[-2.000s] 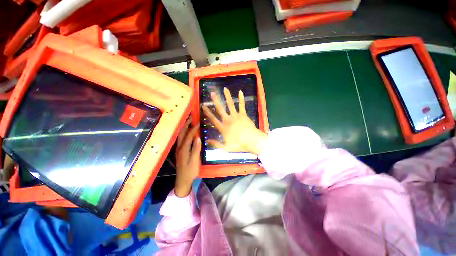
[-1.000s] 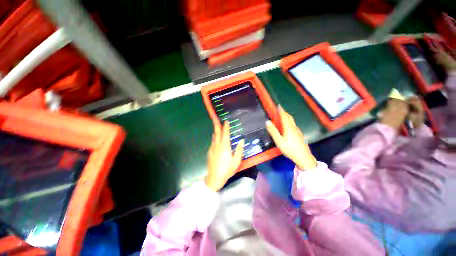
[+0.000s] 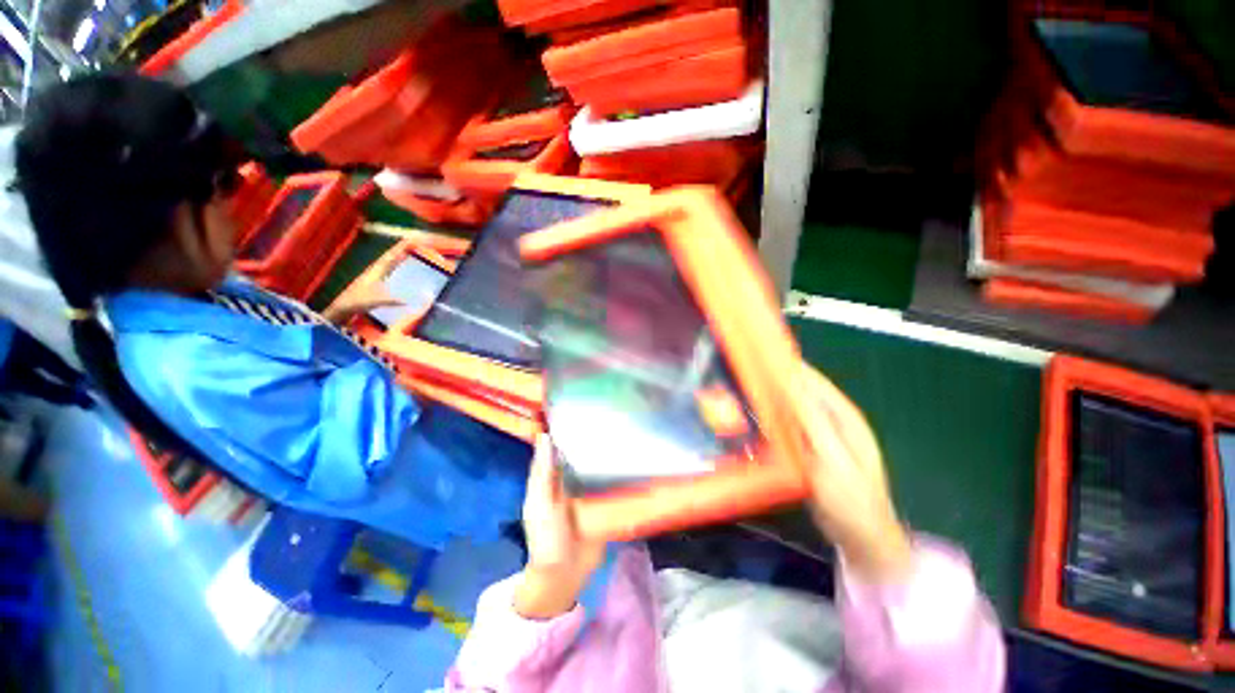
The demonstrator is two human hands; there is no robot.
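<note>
A tablet (image 3: 637, 359) in an orange foam tray (image 3: 752, 318) is held up, tilted, above the bench. It is blurred; its dark screen shows bright reflections and a small orange patch at the lower right. My left hand (image 3: 549, 535) grips the tray's lower left corner. My right hand (image 3: 847, 467) grips its right side; its fingers are blurred and partly hidden. Another tablet (image 3: 508, 278) in an orange tray lies on a stack behind the held one, partly covered by it.
A person in a blue smock (image 3: 257, 393) sits at left. A framed tablet with lines of text (image 3: 1138, 521) lies on the green bench at right, beside another cut off by the edge. Orange tray stacks (image 3: 1097, 203) stand at the back. A pale post (image 3: 795, 149) rises behind the held tray.
The view has swung left. The tablet with green lines, between my hands before, now lies at the right. My hands have let it go and now hold up another framed tablet.
</note>
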